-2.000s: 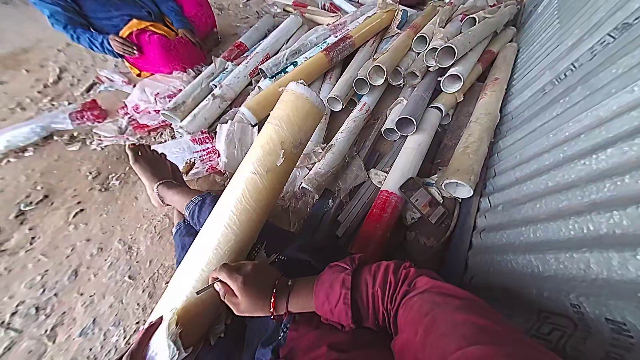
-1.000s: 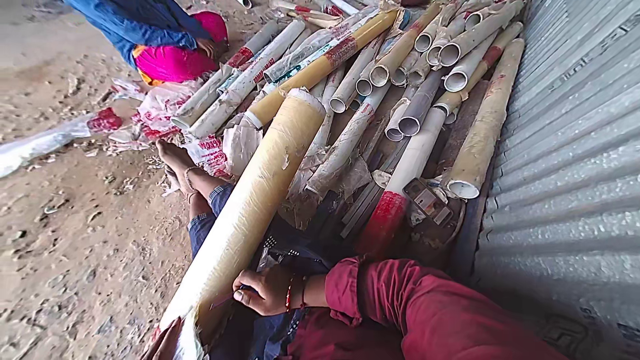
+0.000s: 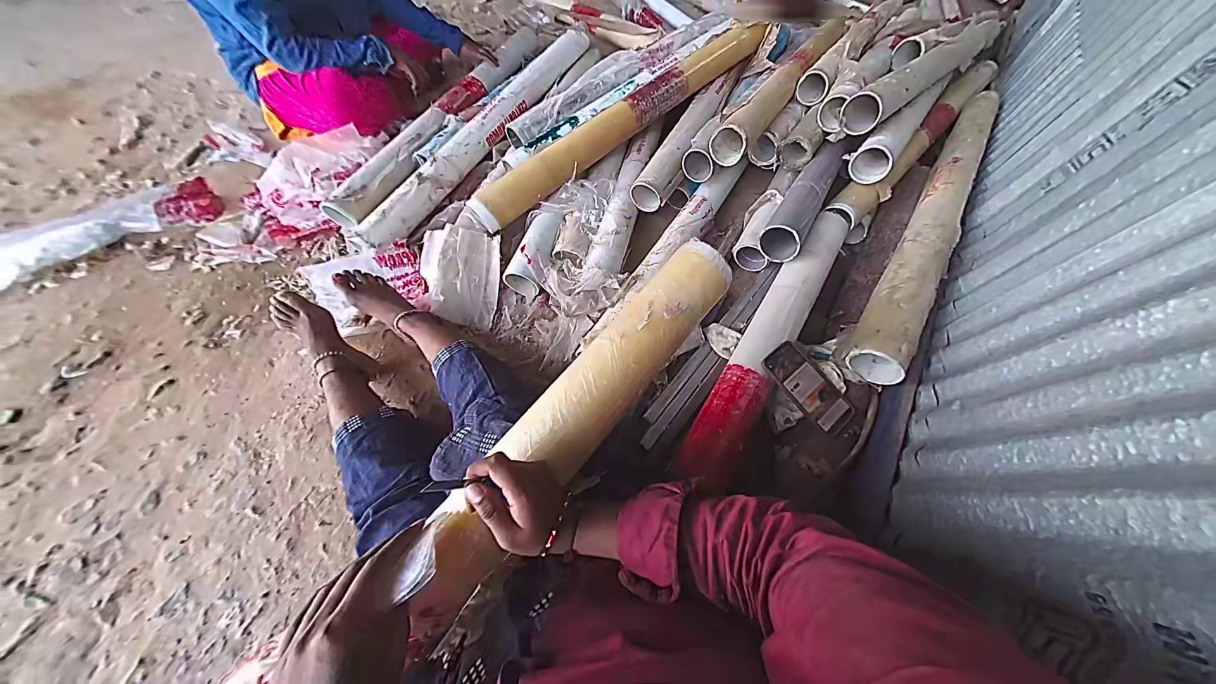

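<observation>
A large yellowish tube (image 3: 608, 361) in clear film lies slanted across my lap, its capped upper end pointing away. My right hand (image 3: 518, 503) is closed around a thin dark tool (image 3: 451, 484), perhaps a small blade, whose tip points left over the tube. Below it, loose torn film (image 3: 416, 570) hangs on the tube's lower part. My left hand (image 3: 351, 617) is at the bottom left against this lower end; its fingers are partly hidden, and I cannot tell how firmly it grips.
Many wrapped tubes and pipes (image 3: 589, 138) are piled ahead. A mobile phone (image 3: 807, 388) lies right of the red-ended tube (image 3: 727, 413). Corrugated metal sheet (image 3: 1073, 380) borders the right side. Another person (image 3: 328, 66) sits at upper left near crumpled plastic wrapping (image 3: 309, 180). My bare feet rest on dirt ground.
My left hand shows more fully at the lower left. Both my feet are now in view, where one showed before. The other person's hand has reached toward the tubes. The view has shifted.
</observation>
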